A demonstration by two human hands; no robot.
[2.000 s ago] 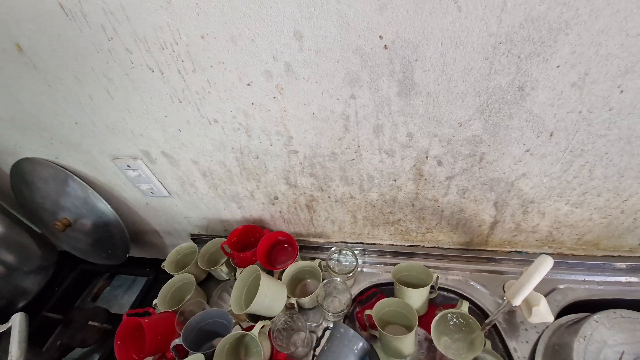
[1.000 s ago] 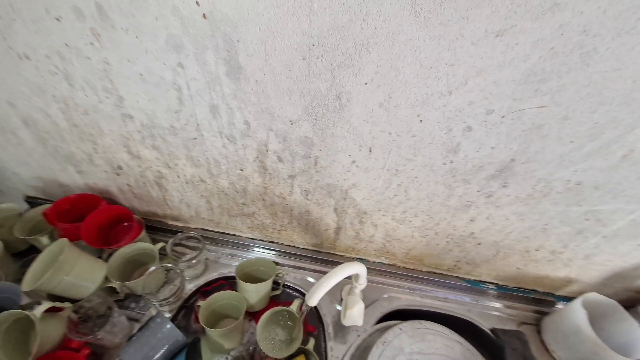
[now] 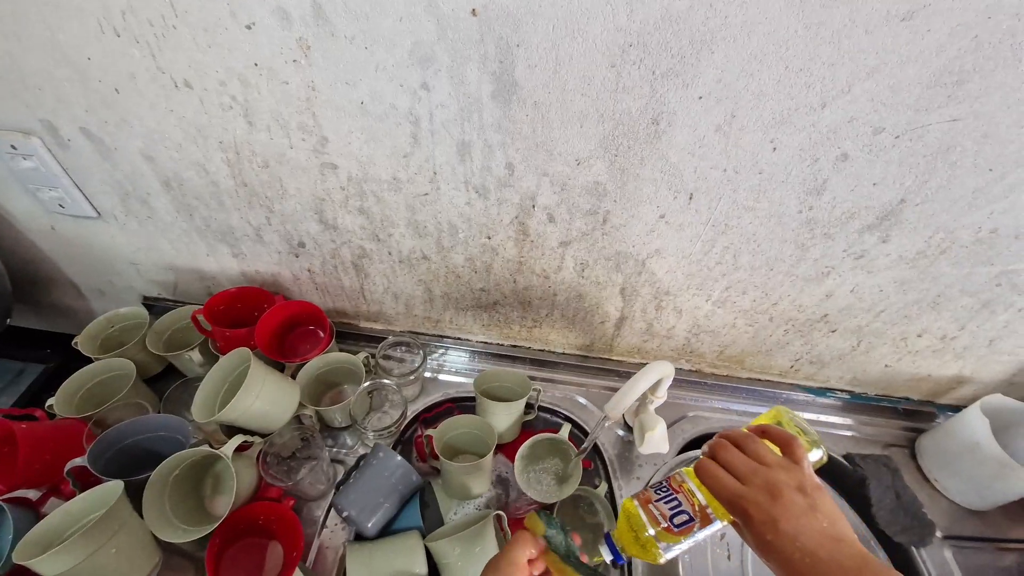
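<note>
My right hand (image 3: 768, 496) grips a clear bottle of yellow dish liquid (image 3: 680, 512), tilted with its blue cap end down and to the left. At the bottom edge my left hand (image 3: 524, 552), partly cut off, holds a yellow and green sponge (image 3: 560, 544) close to the bottle's mouth. Whether liquid is flowing I cannot tell. Behind the hands, the left sink basin (image 3: 604, 432) holds several pale green mugs (image 3: 464, 456). Water from the white faucet (image 3: 640, 400) runs into one green mug (image 3: 548, 466).
Many pale green, red (image 3: 294, 330) and grey mugs, plus glass jars (image 3: 400, 364), crowd the left counter. A white container (image 3: 972, 452) stands at the far right, beside a dark cloth-like piece (image 3: 888, 500). The right basin lies partly behind my right arm. A stained wall rises behind.
Both hands have come into view, the right with the dish liquid bottle and the left with the sponge. Neither hand shows in the earlier frames. The view has swung right, then partly back left.
</note>
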